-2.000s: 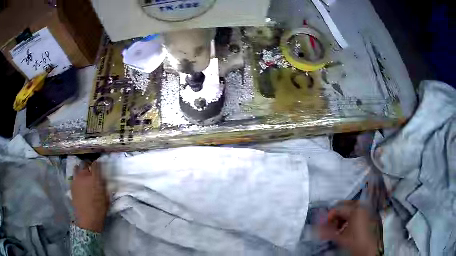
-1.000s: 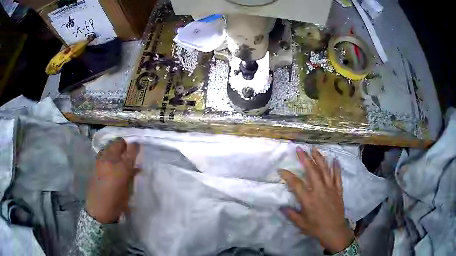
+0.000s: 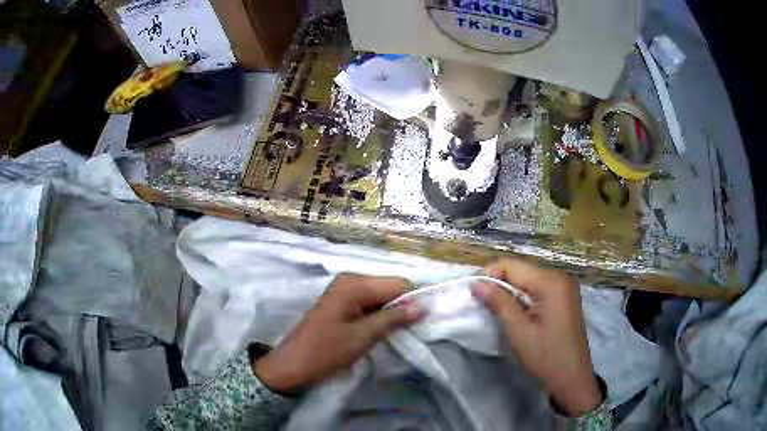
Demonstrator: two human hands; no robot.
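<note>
A white to pale grey garment (image 3: 244,286) lies across my lap below the table's front edge. My left hand (image 3: 349,324) and my right hand (image 3: 538,324) each pinch its thin raised white edge between thumb and fingers, a short way apart. The held edge curves between them, just in front of the table. Beyond it stands the machine's dark lower post (image 3: 461,198), with a small dark metal tip above it. The cream machine head (image 3: 580,38) with its round TK-808 badge is at the top. The garment does not touch the post.
The worn table edge (image 3: 404,248) crosses in front of me. Tiny white specks surround the post. A white oval piece (image 3: 391,82) is left of it, a yellow tape roll (image 3: 622,143) right. A black flat object (image 3: 189,105), yellow wrapper (image 3: 143,86) and cardboard box (image 3: 261,34) are at left. Garments heap both sides.
My hands have come from lying apart on the cloth to close together, now pinching its edge. The cloth is gathered up between them. The view has shifted, so the table sits further right.
</note>
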